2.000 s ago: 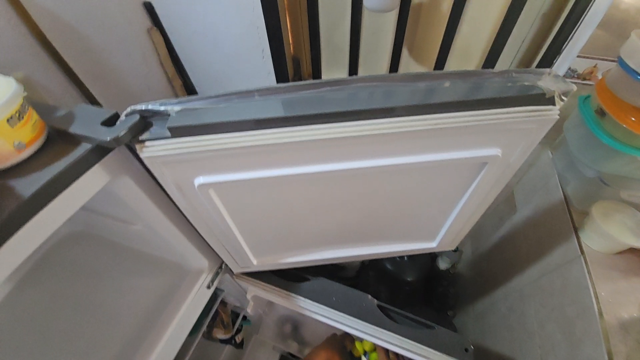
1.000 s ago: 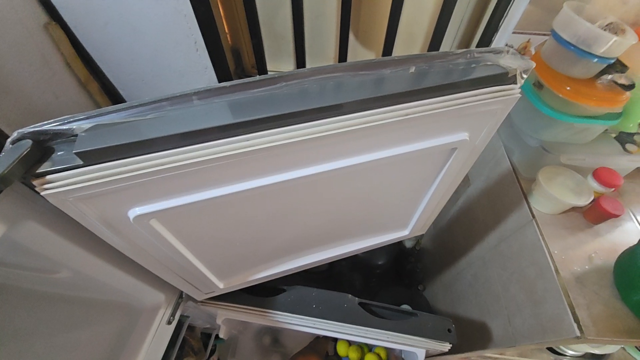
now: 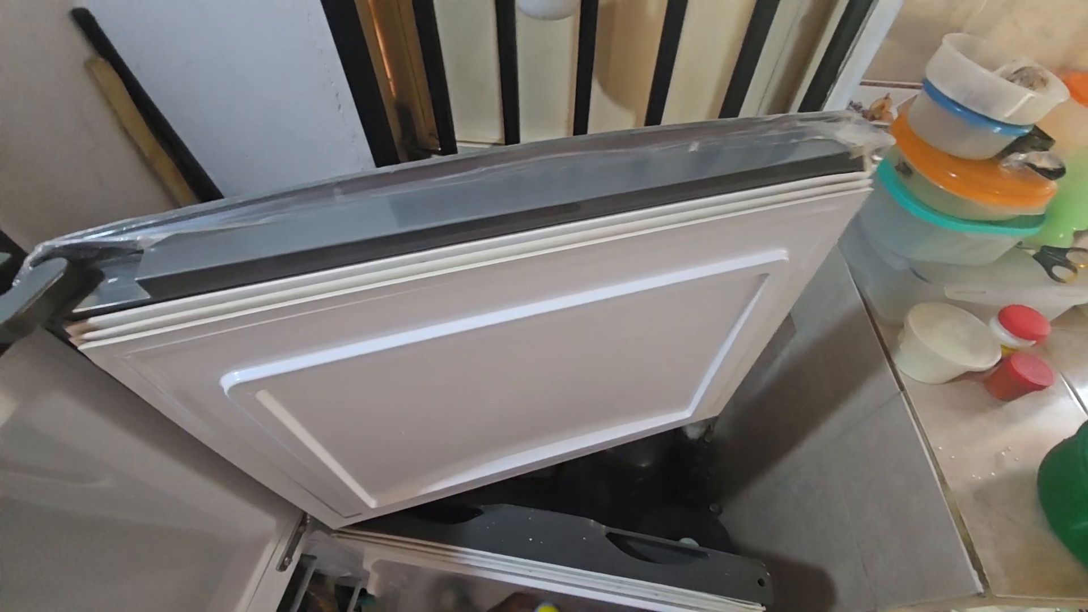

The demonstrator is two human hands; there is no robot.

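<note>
The open upper door of a refrigerator [image 3: 510, 365], white on its inner side, spans the middle of the view, with clear plastic film along its grey top edge. Below it the lower door [image 3: 552, 544] stands open, its top edge dark grey. The white-lined upper compartment [image 3: 127, 484] is at the left. At the bottom edge a small brown shape shows beside a bit of a yellow thing [image 3: 546, 608]; whether the brown shape is part of a hand, I cannot tell. Neither my left hand nor my right hand can be made out.
On the tiled counter [image 3: 977, 450] at the right stand stacked plastic tubs with an orange lid [image 3: 969, 170] and a teal lid [image 3: 960, 212], a whitish cup [image 3: 948, 344], red-capped jars and a green object [image 3: 1067, 501]. A striped panel [image 3: 629, 68] rises behind the door.
The view has shifted. The yellow-green round things seen at the bottom in the earlier frames are now almost wholly cut off by the lower edge. Both refrigerator doors remain open.
</note>
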